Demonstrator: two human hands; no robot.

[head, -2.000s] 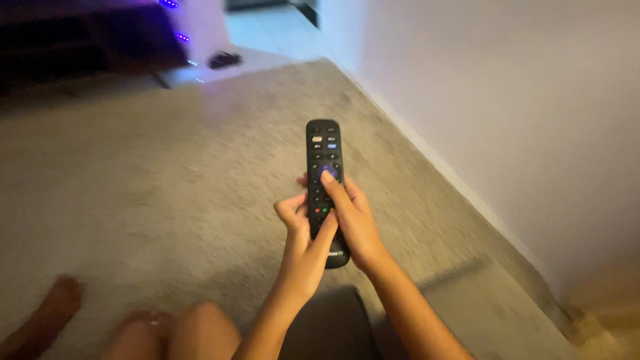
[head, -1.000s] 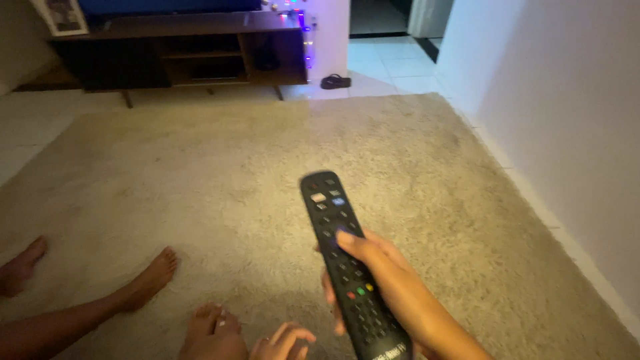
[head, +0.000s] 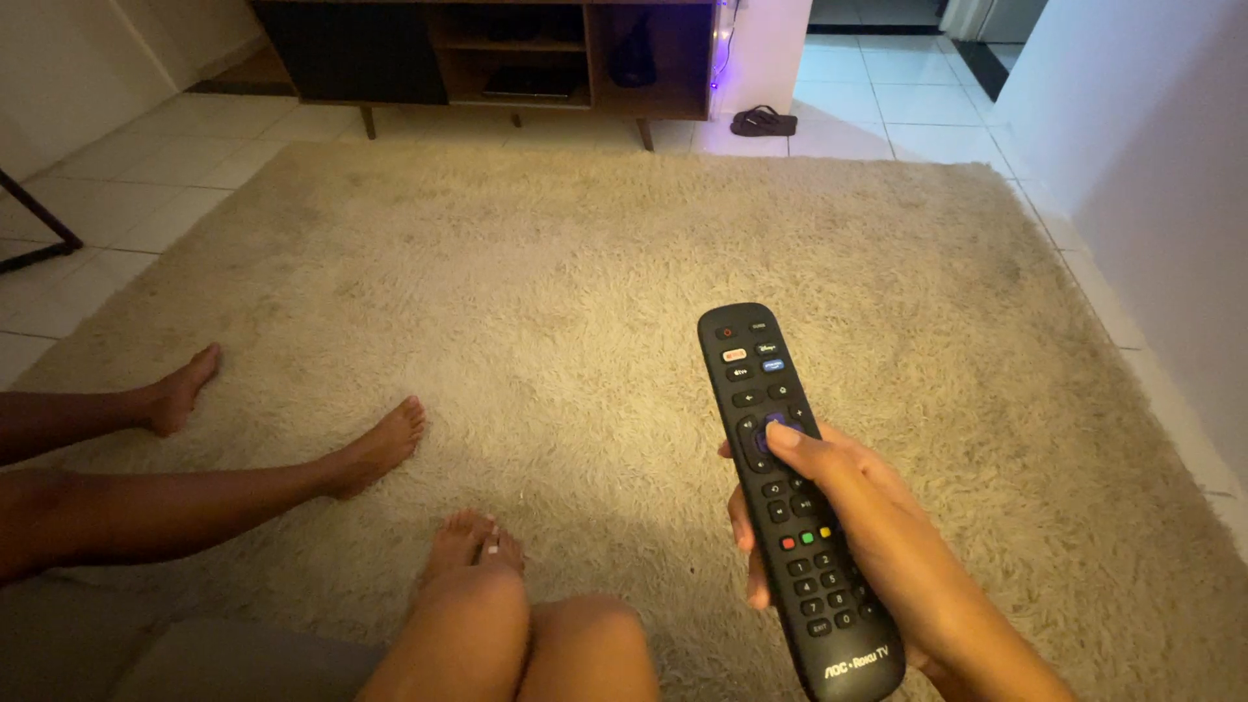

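Note:
A black AOC Roku TV remote control [head: 809,585] is in my right hand [head: 877,517], its top end pointing away from me. The thumb rests on the purple direction pad, and the fingertips wrap around the remote's left edge. Colored buttons and a number pad show below the thumb. Beneath the remote spreads a beige shaggy rug [head: 604,273]. My left hand is out of the frame.
Another person's legs [head: 195,502] stretch over the rug at left, beside my bent knees [head: 585,634]. A wooden TV stand [head: 585,58] is at the far edge, with dark flip-flops [head: 763,121] beside it. A white wall [head: 1160,195] runs along the right.
Two seconds ago both my hands were on the remote; one second ago my left hand was low in view, off the remote, and now it is out of frame. The view has shifted.

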